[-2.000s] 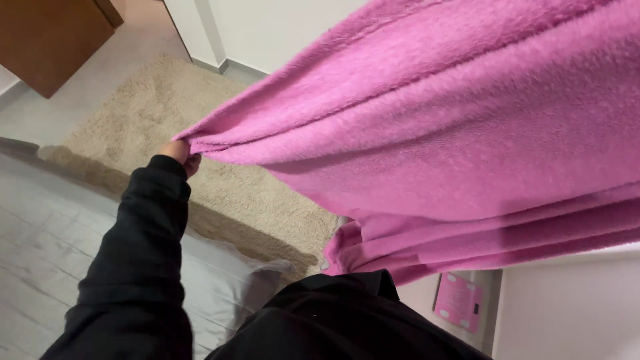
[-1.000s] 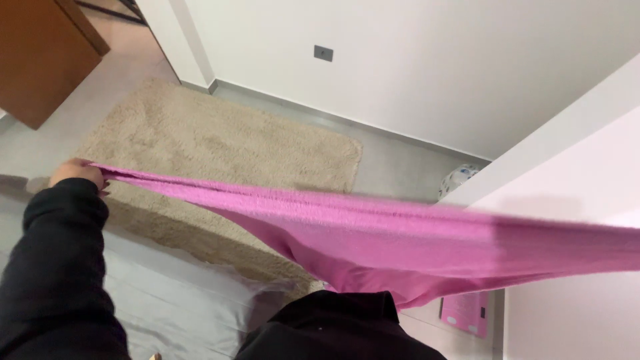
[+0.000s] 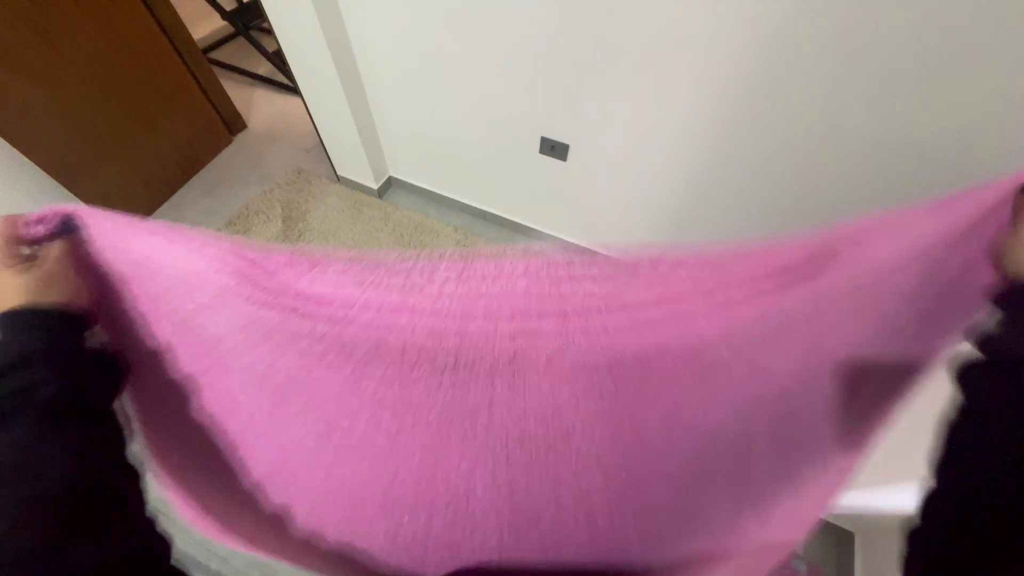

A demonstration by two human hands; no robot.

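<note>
A pink fleece blanket (image 3: 512, 400) hangs stretched between my two hands and spans most of the view, blurred by motion. At the left edge, my left hand (image 3: 40, 268) grips one upper corner, its fingers closed on the bunched cloth. My right hand (image 3: 1012, 244) is at the right edge, partly cut off, and holds the other upper end. The cloth sags in the middle, and its lower part runs out of view at the bottom.
Behind the blanket lies a beige shaggy rug (image 3: 328, 216) beside a white wall (image 3: 680, 104) with a dark socket plate (image 3: 554, 149). A brown wooden door (image 3: 104, 96) stands at upper left. A white furniture edge (image 3: 880, 498) shows at lower right.
The blanket, pulled into a narrow band one second ago, is now spread wide. My right hand has come into view at the right edge. My left hand still holds its end.
</note>
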